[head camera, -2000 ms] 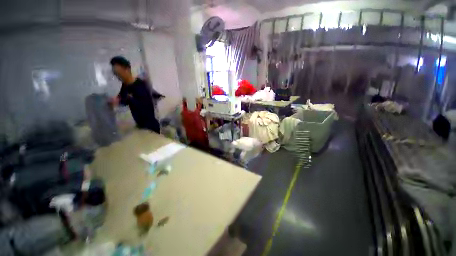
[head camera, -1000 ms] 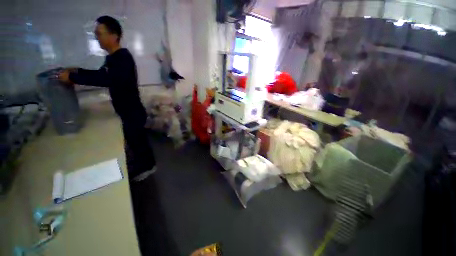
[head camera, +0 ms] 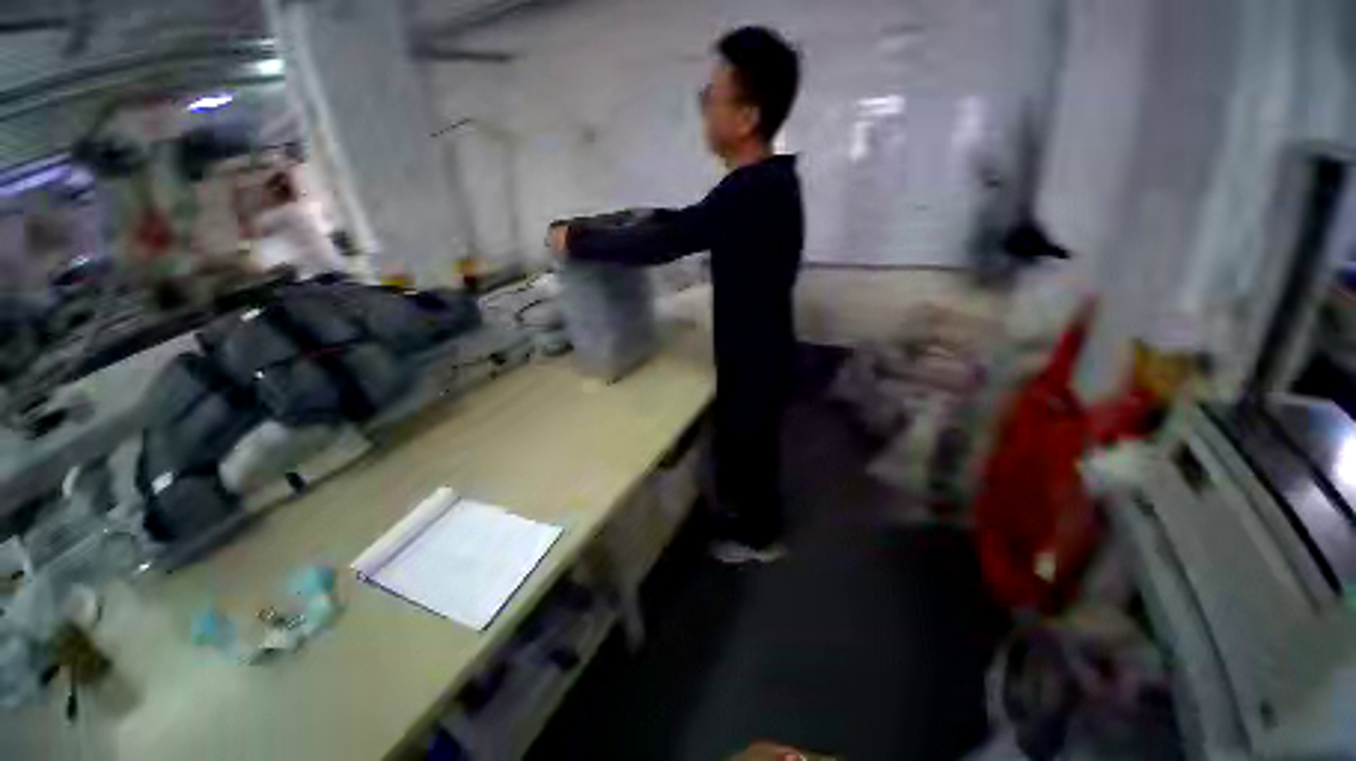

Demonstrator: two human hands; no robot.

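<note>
A pale work table (head camera: pixel 491 431) runs from the lower left to the middle. An open white notebook or pad (head camera: pixel 464 558) lies near its edge. A tangled light-blue strip (head camera: pixel 305 587) with a small metallic item lies left of the pad. Only a sliver of a hand, seemingly my right hand (head camera: pixel 779 752), shows at the bottom edge, cut off; whether it holds anything cannot be told. My left hand is not in view.
A person in dark clothes (head camera: pixel 759 268) stands beyond the table, hands on an upright grey stack (head camera: pixel 610 315). Dark grey bundles (head camera: pixel 298 357) lie on the left. A red bag (head camera: pixel 1034 491), cloth heaps (head camera: pixel 922 394) and a pale machine (head camera: pixel 1234 550) stand on the right.
The view has swung left, so the table, pad and person appear further right. The gold item beside the hand at the bottom edge no longer shows, and less of the hand is visible.
</note>
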